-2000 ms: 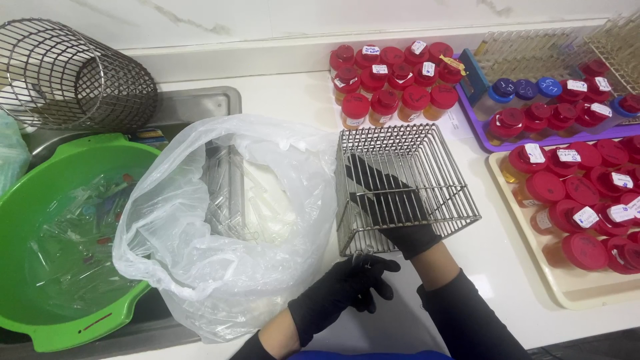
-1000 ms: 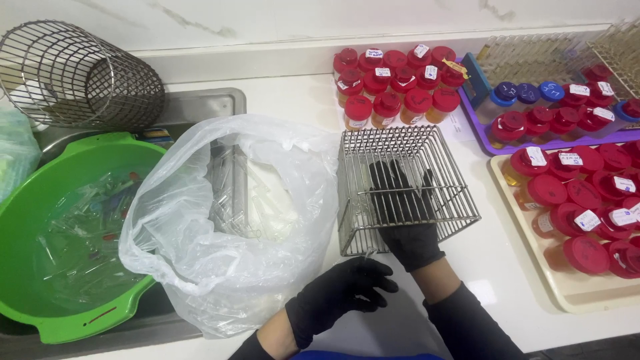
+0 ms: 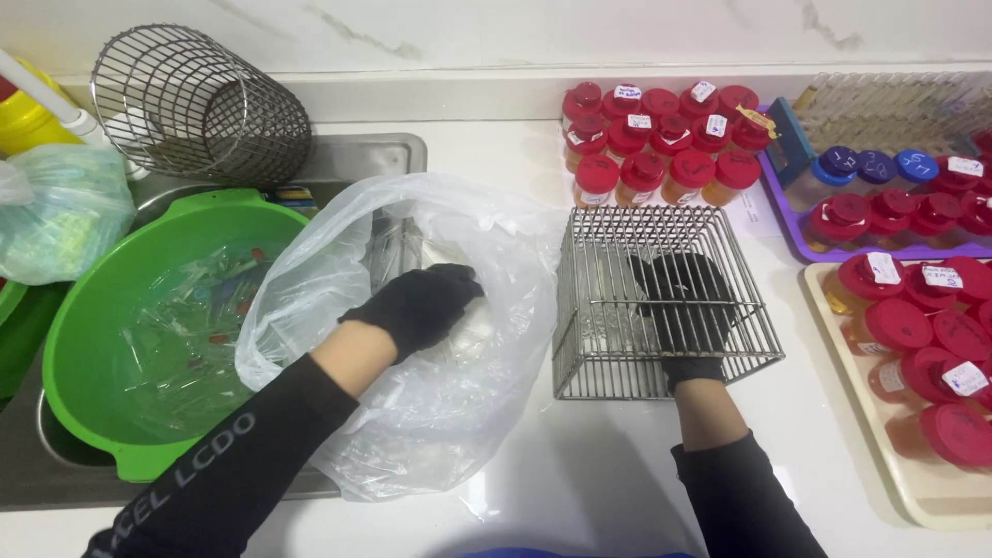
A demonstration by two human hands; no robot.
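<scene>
My left hand (image 3: pixel 422 310), in a black glove, reaches into the mouth of a translucent plastic bag (image 3: pixel 511 333); its fingertips are hidden, so its hold is unclear. Inside the bag lie clear tubes and something white (image 3: pixel 471 333). My right hand (image 3: pixel 690 298), gloved in black too, is inside a metal wire basket (image 3: pixel 670 302) that lies on its side on the white counter. Wires cross in front of that hand, and whether it grips anything cannot be seen. Some clear tubes (image 3: pixel 608 318) show inside the basket, left of my fingers.
A green basin (image 3: pixel 70 341) with clear tubes in liquid stands in the steel sink (image 3: pixel 403 151) at left, below a round mesh basket (image 3: pixel 263 124). Red-capped specimen jars (image 3: pixel 643 170) stand behind the wire basket. More jars fill a purple tray (image 3: pixel 821 253) and a cream tray (image 3: pixel 868 434) at right.
My left hand has moved left, from beside the wire basket into the plastic bag. My right hand stays inside the wire basket.
</scene>
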